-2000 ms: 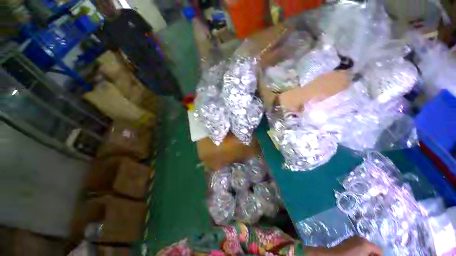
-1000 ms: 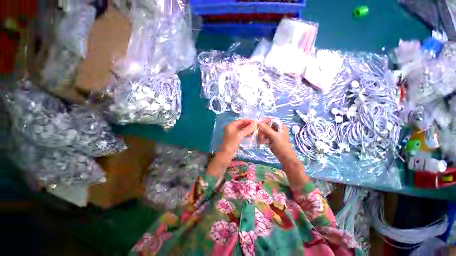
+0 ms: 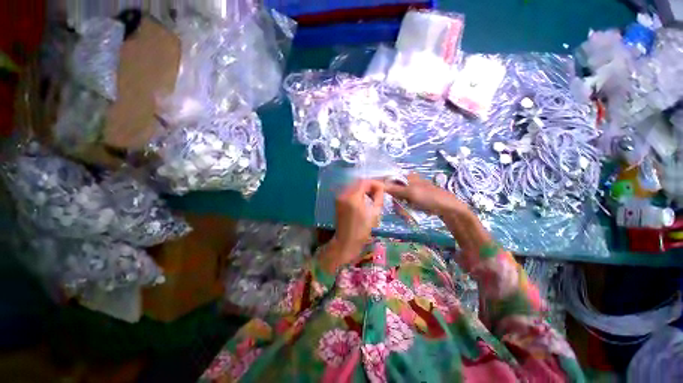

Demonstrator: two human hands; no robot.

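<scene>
My left hand (image 3: 360,209) and my right hand (image 3: 427,196) meet at the fingertips over the front of the bench. Something small and whitish shows at the fingertips, too blurred to name; I cannot tell which hand holds it. Just beyond my hands lies a loose pile of coiled white cables (image 3: 352,120). To the right of my hands is a tangled heap of white cables (image 3: 554,161) with small blocky ends. A clear plastic sheet (image 3: 554,232) lies under the heap.
Stacks of small zip bags (image 3: 425,48) lie beyond the piles. A blue bin (image 3: 344,28) is at the far side. Bulging bags of white coils (image 3: 213,157) are at left. A white bottle (image 3: 644,215) and a red holder (image 3: 650,239) are at right. Pale cable bundles (image 3: 610,322) hang below the bench.
The view has swung from the left bags and floor to the bench. Since one second ago, my right hand has turned and stretched across from the right; my left hand stays near the same place.
</scene>
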